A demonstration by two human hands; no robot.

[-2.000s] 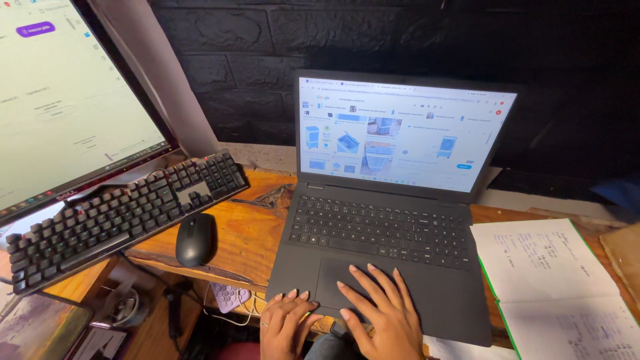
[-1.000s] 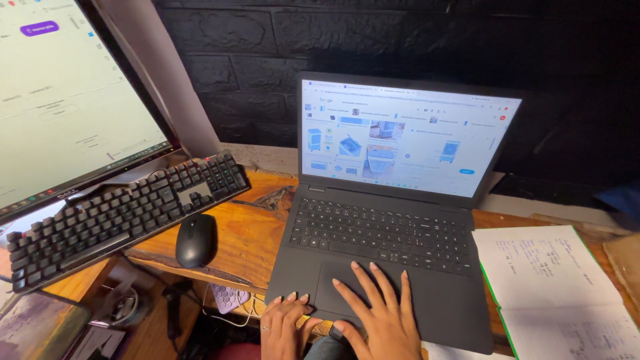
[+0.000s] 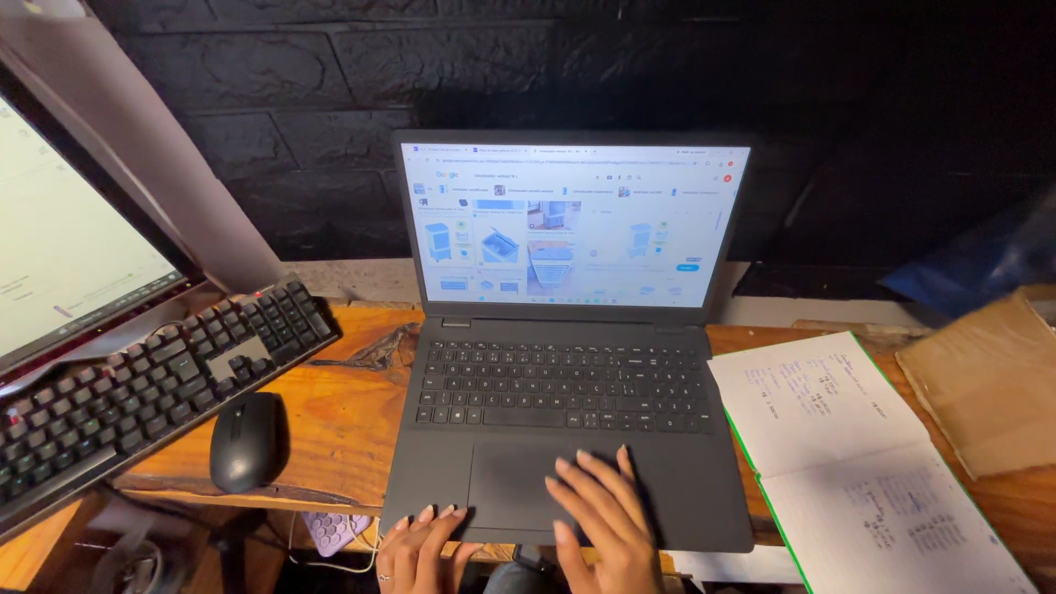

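An open dark laptop [image 3: 569, 379] lies on the wooden desk, its screen [image 3: 569, 231] lit with a page of pictures of box-shaped appliances. My right hand [image 3: 606, 528] rests with spread fingers over the right part of the touchpad [image 3: 511, 487] and the palm rest beside it, holding nothing. At the laptop's front left corner, my left hand [image 3: 422, 549] lies with bent fingertips on the edge, a ring on one finger, nothing seen in its grasp. Both wrists run out of the bottom of the view.
Left of the laptop are a black mouse [image 3: 241, 441], a black mechanical keyboard [image 3: 157, 396] and a lit monitor [image 3: 74, 223]. An open notebook [image 3: 825, 404] with handwriting lies at the right, near a piece of cardboard [image 3: 986, 379]. A dark brick wall [image 3: 272, 91] stands behind.
The view has shifted a little. On the laptop screen, the large picture at the right now shows a different layout. My hands stay at the laptop's front, the right fingers slightly moved.
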